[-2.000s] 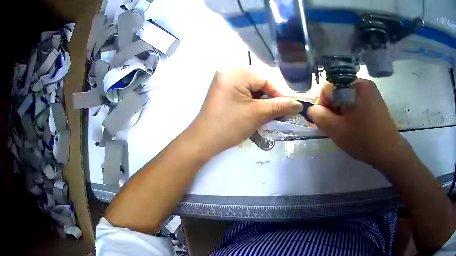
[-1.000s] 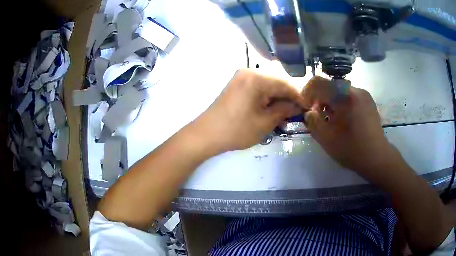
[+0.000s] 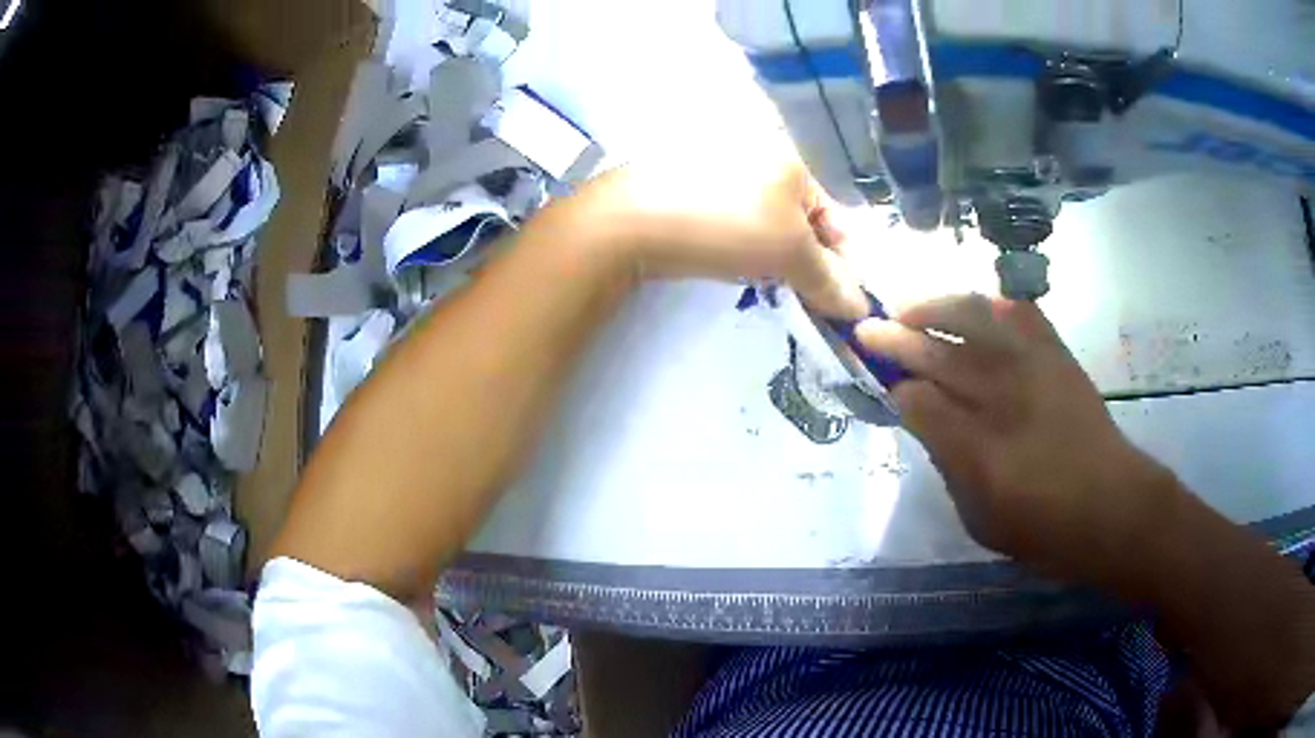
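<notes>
A fabric strip (image 3: 854, 363), grey-white with a blue face, lies between my hands at the front left of the needle area. My left hand (image 3: 743, 231) pinches its upper end with the fingertips. My right hand (image 3: 981, 389) holds its blue side lower down and to the right. Both hands are bare. The sewing machine head (image 3: 995, 101), white with a blue stripe, stands above and behind the hands. The needle area is washed out by bright light. A rounded brownish-grey metal plate (image 3: 808, 404) shows below the strip.
A loose pile of grey-white and blue strips (image 3: 469, 224) lies on the table at left. A cardboard box (image 3: 283, 375) full of strips stands farther left. A ruler strip (image 3: 649, 597) runs along the table's front edge. More strips (image 3: 505, 666) show below that edge.
My hands have drawn the fabric out from below the needle area, so its grey-white and blue faces now show. My left forearm is now steeper. The view has shifted, so the scene sits farther right.
</notes>
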